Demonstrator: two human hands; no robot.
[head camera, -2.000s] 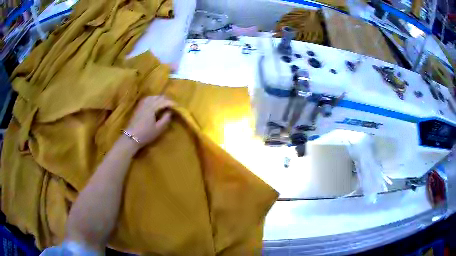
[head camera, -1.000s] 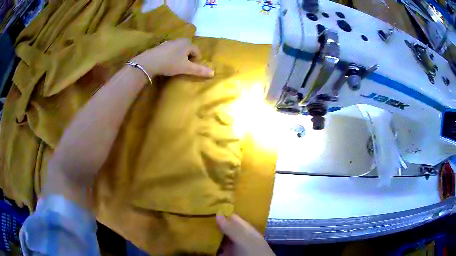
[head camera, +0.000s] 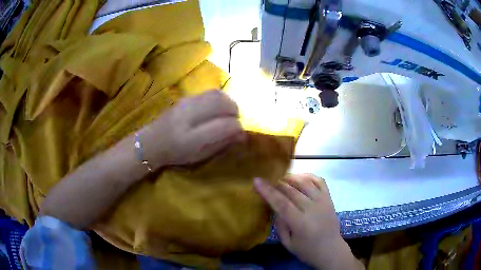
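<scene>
The mustard-yellow garment piece (head camera: 205,205) lies in front of me and hangs over the table's front edge, its bulk in folds at the left. My left hand (head camera: 203,126), with a bracelet at the wrist, is closed on the cloth left of the lit needle area; it is slightly blurred and its fingertips are partly hidden. My right hand (head camera: 303,211) is at the cloth's right edge near the table front, fingertips on the cloth. The cloth's upper right corner lies below the bright lamp glare, which hides the needle and presser foot.
The white sewing machine head (head camera: 411,47) stands at the upper right, with a dark round knob (head camera: 328,95) below it. White strips (head camera: 417,121) hang right of it. A measuring tape (head camera: 401,213) runs along the front edge. A blue basket (head camera: 13,237) is at the lower left.
My left hand has moved down and right with the cloth bunched under it. My right hand has come up and right into fuller view. The cloth has shifted away from the upper needle area.
</scene>
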